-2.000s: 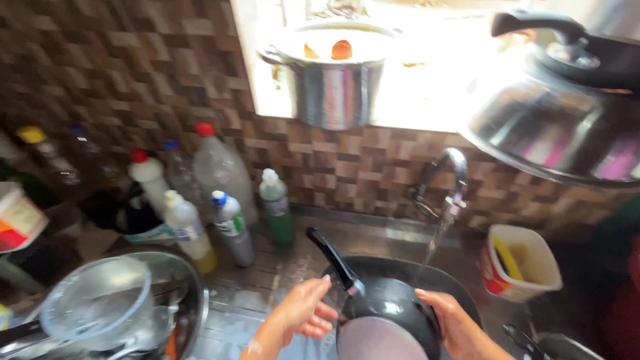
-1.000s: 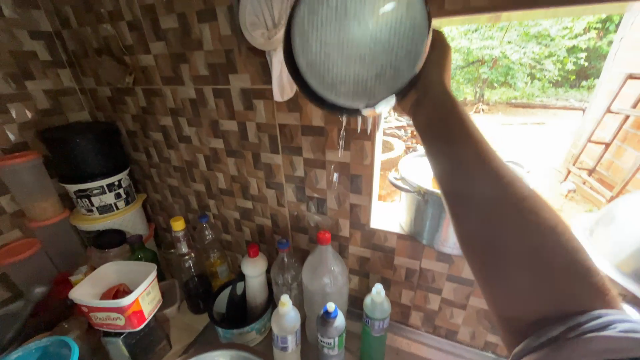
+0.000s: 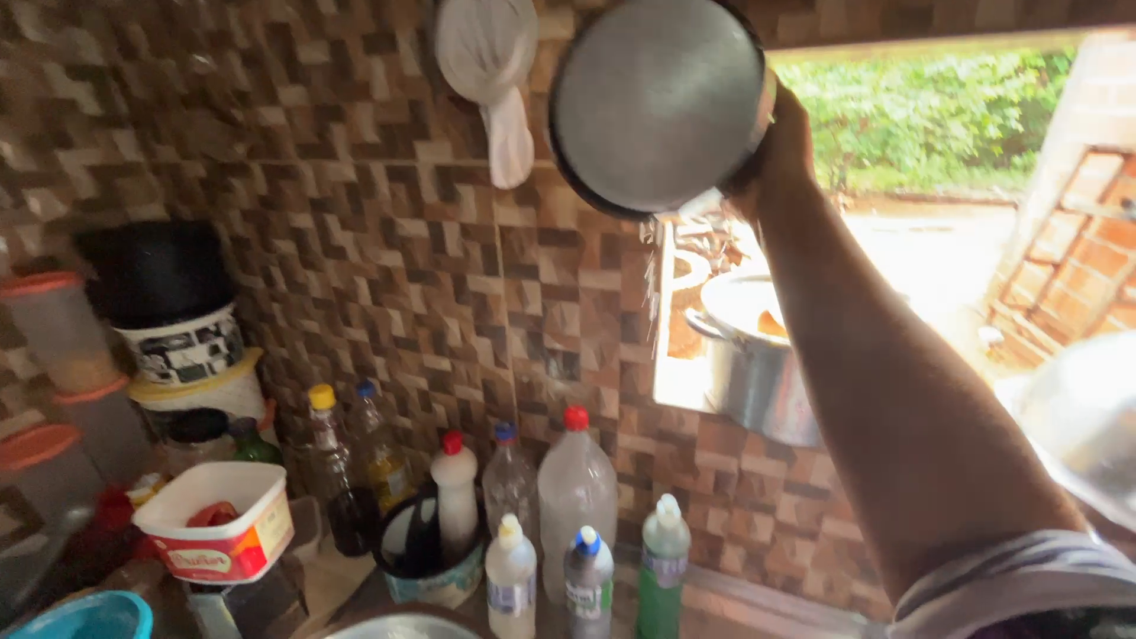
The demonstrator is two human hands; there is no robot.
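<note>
A dark frying pan (image 3: 661, 106) is held up against the tiled wall, its round flat face toward me. My right hand (image 3: 777, 146) grips it at the right side, with the forearm rising from the lower right. Water drips from the pan's lower edge. Just left of the pan, a white cloth-like item (image 3: 497, 80) hangs on the wall. Behind my forearm, a metal pot (image 3: 754, 382) stands at the window opening. My left hand is outside the view.
Below stand a large clear bottle with a red cap (image 3: 577, 488), a green detergent bottle (image 3: 664, 568) and several other bottles. A margarine tub (image 3: 222, 524), a turquoise basin (image 3: 89, 617) and stacked containers (image 3: 186, 346) are at the left. A shiny metal vessel (image 3: 1087, 417) is at the right edge.
The pan, between both hands over the sink two seconds ago, is now raised by the wall in my right hand. My left hand has left the view. The view has swung up and left.
</note>
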